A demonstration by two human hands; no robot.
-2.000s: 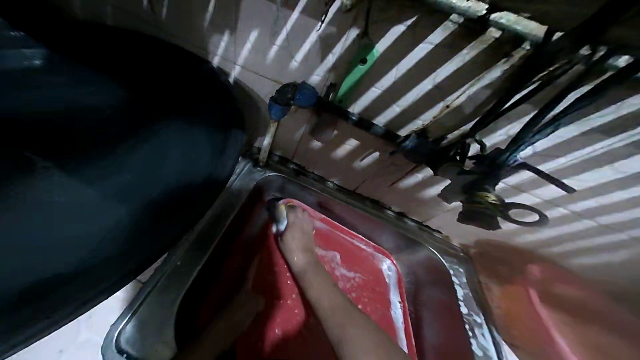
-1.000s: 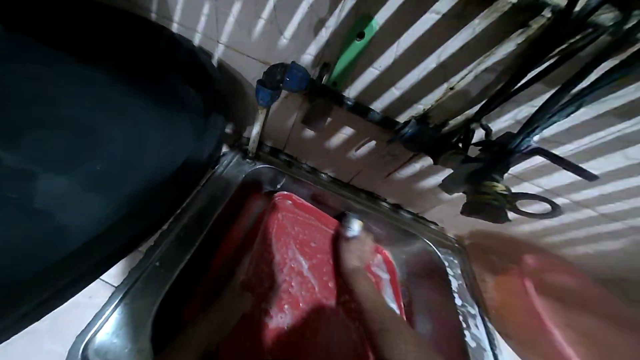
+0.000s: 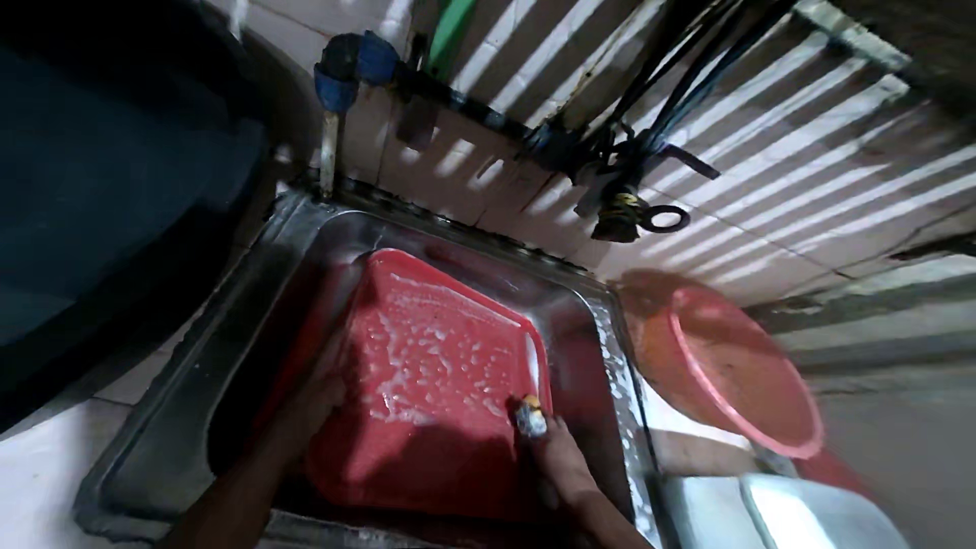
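A red tray (image 3: 438, 358) with soap suds on its face lies tilted in a stainless steel sink (image 3: 175, 396). My left hand (image 3: 324, 389) is at the tray's left edge, in shadow; its fingers are hard to make out, though it appears to grip the rim. At the tray's right side, my right hand (image 3: 560, 454) holds a small sudsy scrubber (image 3: 531, 418), yellowish at one end, against the surface near the rim.
A large dark rounded container (image 3: 114, 198) stands at the left. Blue pipe fittings (image 3: 354, 65) and a valve with a ring (image 3: 621, 217) are by the tiled wall. A pink plastic basin (image 3: 743, 374) and a pale container (image 3: 816, 511) sit at the right.
My right hand has moved with the scrubber from the tray's upper left part to its right side. The tray's sudsy face is now more uncovered. The view has shifted.
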